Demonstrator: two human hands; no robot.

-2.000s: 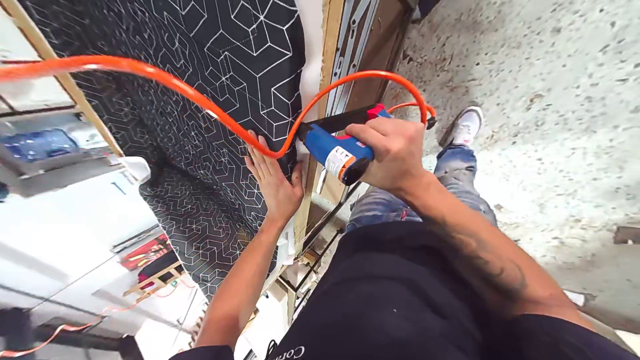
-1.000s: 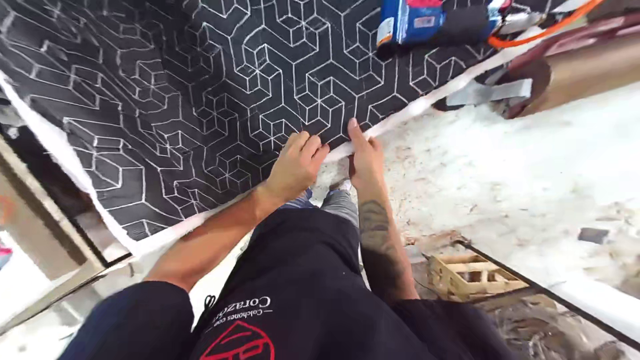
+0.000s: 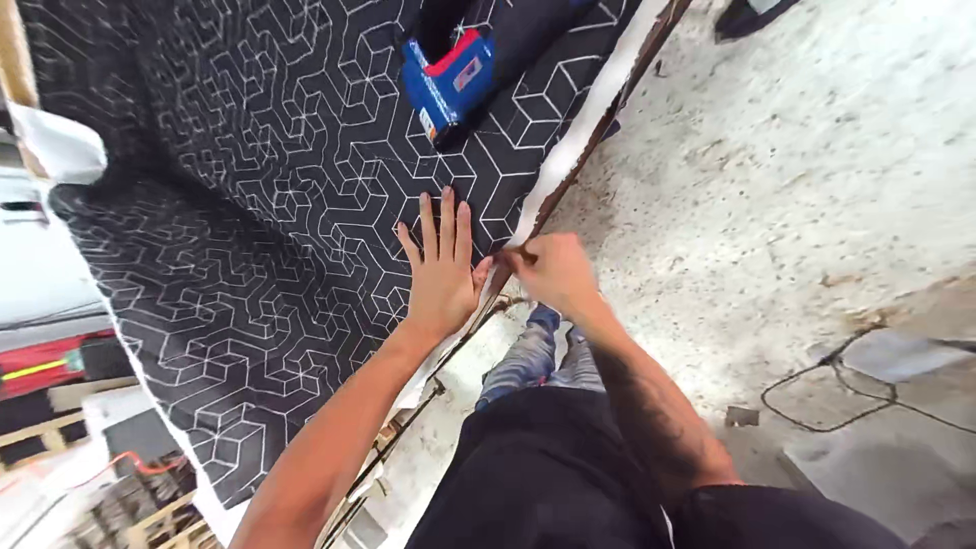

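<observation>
Black fabric with a white geometric line pattern covers a large piece in front of me, with a white border along its near edge. My left hand lies flat on the fabric beside that edge, fingers spread. At the edge, my right hand pinches the white border between thumb and fingers, close to my left thumb. Farther up on the fabric rests a blue and red handheld power tool, touched by neither hand; part of it is cut off by the frame's top.
Speckled concrete floor lies to the right, with a dark looped cord and a small flat scrap on it. Wooden pallets and an orange hose are at the lower left. A dark shoe shows at the top right.
Two seconds ago my right hand held the blue tool; it was lying on the fabric one second ago. My left hand, bent at the edge a second ago, is now flat. The view has turned.
</observation>
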